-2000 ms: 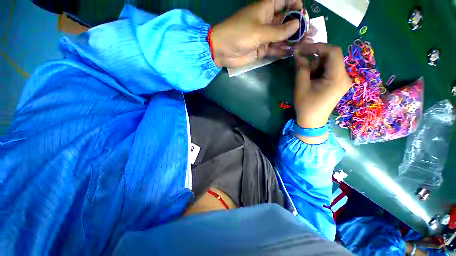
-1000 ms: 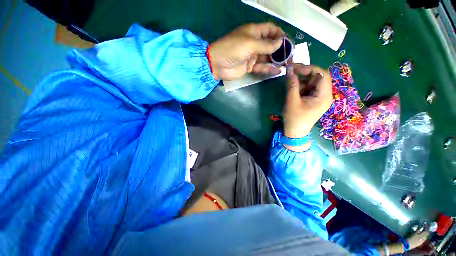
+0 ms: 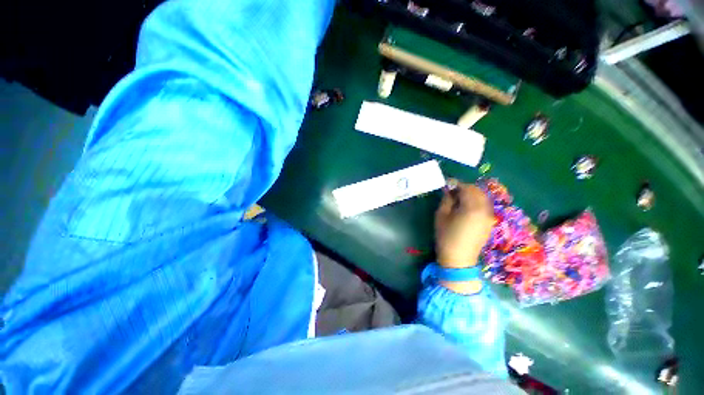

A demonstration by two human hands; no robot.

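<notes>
My right hand (image 3: 464, 222), with a blue band at the wrist, is beside the right end of the lower white strip (image 3: 388, 190). Its fingers are bent together; a small pale spot shows at the fingertips, too small and blurred to tell if it is a held thing. A thin dark ring (image 3: 402, 183) lies on the lower strip. The pile of coloured loops (image 3: 511, 239) lies right of my hand, against a clear bag of pinkish loops (image 3: 575, 258). My left hand is out of the picture; its blue sleeve runs up past the top edge.
The upper white strip (image 3: 421, 133) lies farther away, near the wooden stand (image 3: 448, 72). A black tray (image 3: 533, 46) with shiny items is at the far edge. Small metallic units (image 3: 584, 166) are scattered on the green surface. An empty clear bag (image 3: 639, 297) lies at the right.
My left hand and the round unit it held have left the picture, with the arm reaching up. The view has shifted, showing the tray and stand. My right hand is now apart from the unit.
</notes>
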